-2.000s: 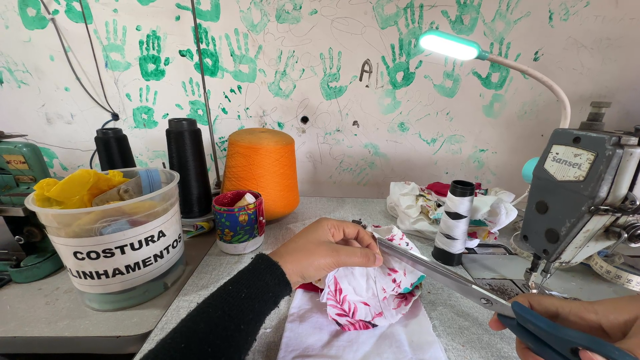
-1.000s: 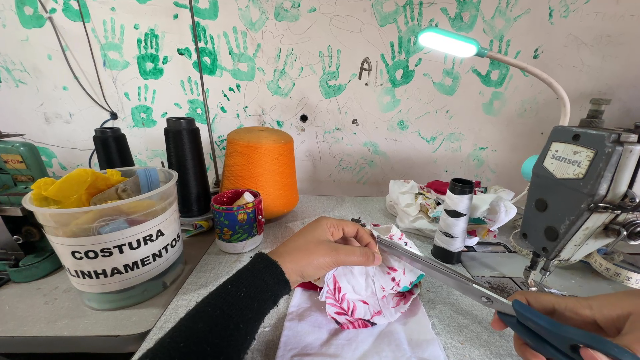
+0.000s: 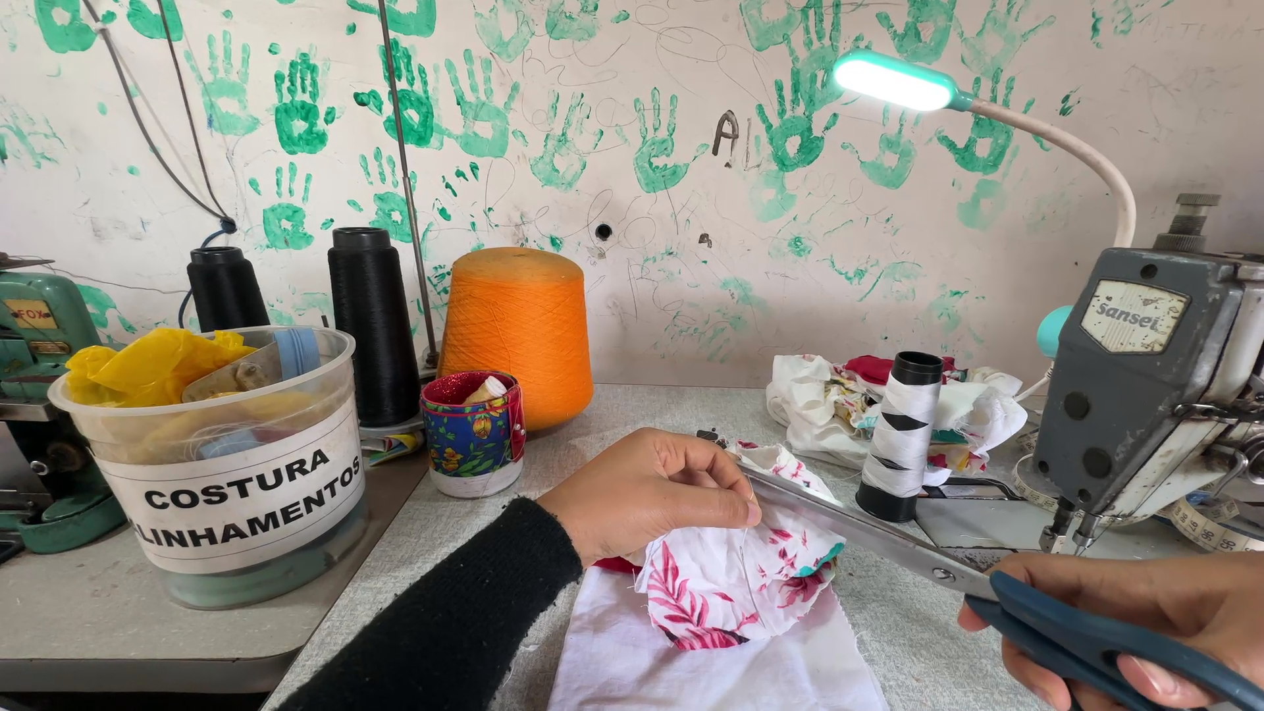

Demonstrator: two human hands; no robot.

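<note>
My left hand (image 3: pixel 657 494), in a black sleeve, pinches the edge of a white fabric piece with pink floral print (image 3: pixel 736 583). My right hand (image 3: pixel 1136 622) grips the dark blue handles of fabric scissors (image 3: pixel 938 573). The metal blades reach left across the printed fabric, their tips close to my left fingers; whether they are parted is hard to tell. Below the printed piece lies plain white cloth (image 3: pixel 711 657), with a bit of red fabric beside my left wrist.
A Sansei sewing machine (image 3: pixel 1136 365) stands right, beside a white thread cone (image 3: pixel 899 434) and crumpled fabric scraps (image 3: pixel 820 405). Leftward are an orange thread cone (image 3: pixel 518 336), a floral cup (image 3: pixel 474 430), black thread cones (image 3: pixel 370 326) and a labelled plastic tub (image 3: pixel 237 494). A lit lamp (image 3: pixel 899 81) arches above.
</note>
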